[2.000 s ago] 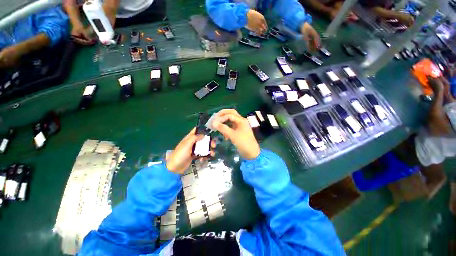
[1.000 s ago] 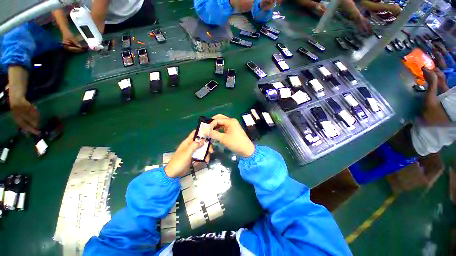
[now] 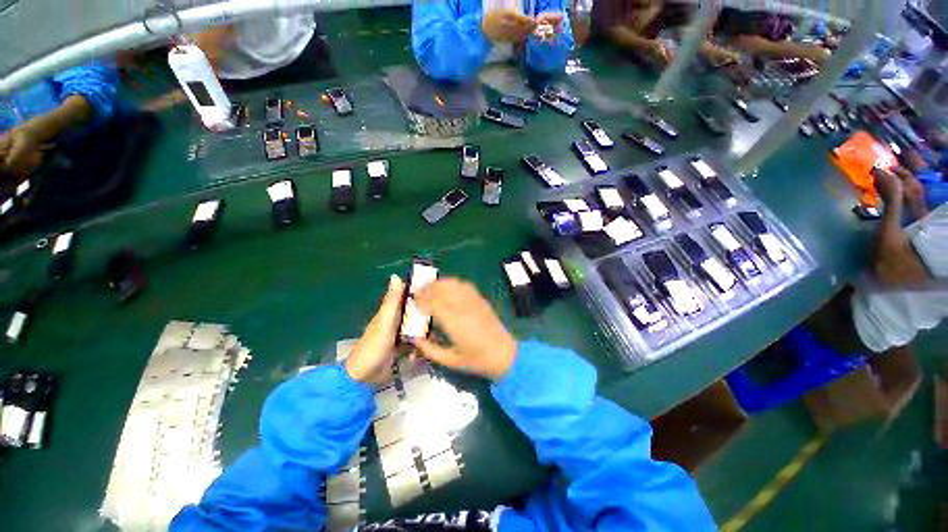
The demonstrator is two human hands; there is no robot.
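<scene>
My left hand point(image 3: 376, 335) holds a black mobile phone point(image 3: 420, 274) upright in front of me, with pale rectangles on the side facing me. My right hand point(image 3: 465, 328) lies over the phone's right side, its fingers bent against the pale surface. Whether a separate piece is in its fingertips is hidden. Below my hands lies a shiny label sheet point(image 3: 418, 442) with rows of rectangles. A thick fanned stack of label sheets point(image 3: 172, 426) lies to its left.
A clear blister tray point(image 3: 665, 335) with phones is at right, with a few labelled phones point(image 3: 535, 283) beside it. Labelled phones point(image 3: 284, 201) stand in a row ahead. Keypad phones point(image 3: 447, 205) lie beyond. A white device point(image 3: 200, 87) hangs far left. People sit around the bench.
My right hand has moved from pinching a pale piece at the phone's top to lying across its face. The other person's arm at left has drawn back from the phones.
</scene>
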